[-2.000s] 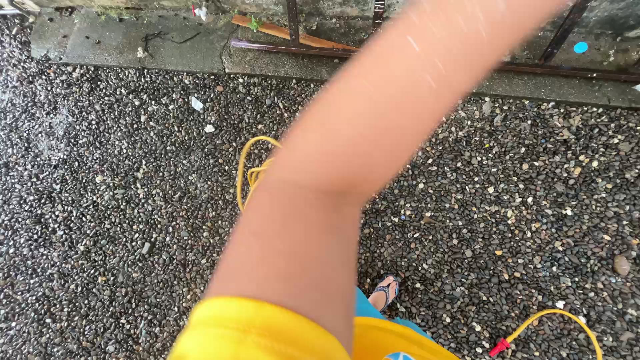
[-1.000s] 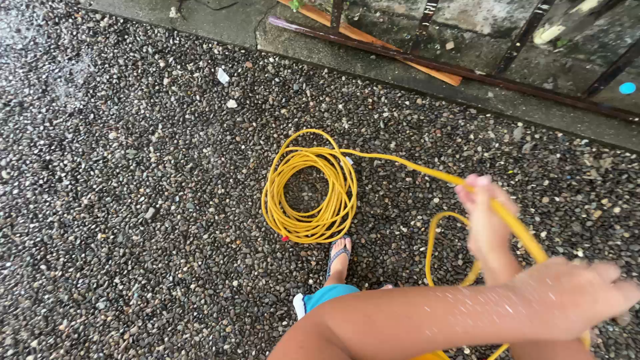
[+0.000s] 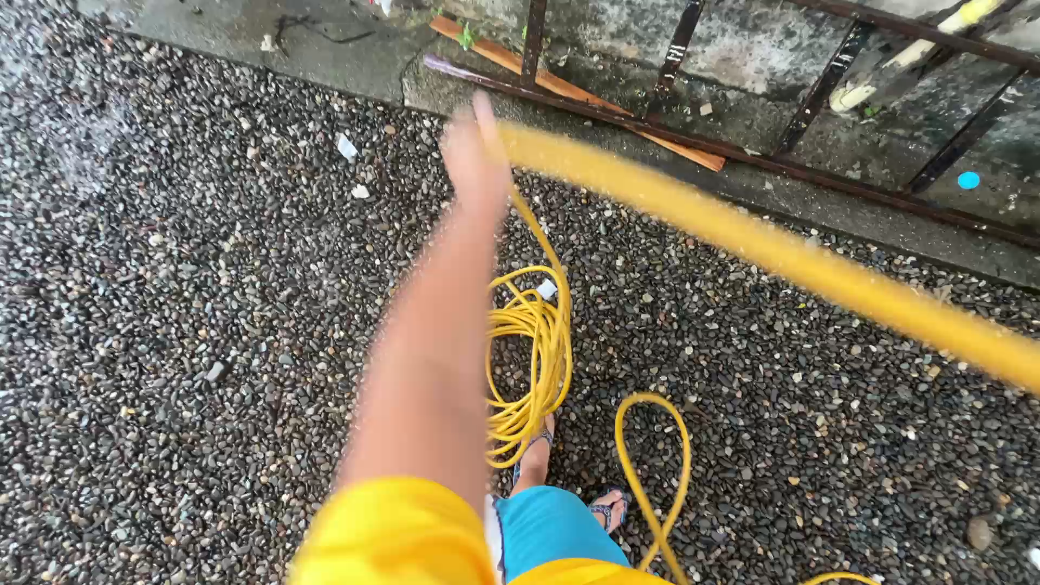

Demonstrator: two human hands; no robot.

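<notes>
My left hand [image 3: 475, 154], blurred by motion, is stretched out near the concrete kerb and closed on a yellow hose [image 3: 699, 215]. From the hand one length runs off to the right edge, close to the camera, and another drops to a coil [image 3: 552, 357] on the pebbles by my foot. My left forearm hides the coil's left side. A loose loop of the same hose [image 3: 689, 455] lies to the right of my sandalled feet. My right hand is out of the frame.
Wet pebble ground [image 3: 244, 325] spreads around my feet. Along the top run a concrete kerb [image 3: 341, 65], a rusty metal frame [image 3: 764, 158] and an orange-brown wooden strip [image 3: 569, 89] beside a stained wall. A blue disc [image 3: 968, 180] lies near the frame, and white scraps dot the pebbles.
My left arm has swung out toward the kerb, drawing hose with it. My right hand, in view one second ago, has left the frame. The hose now crosses the upper right.
</notes>
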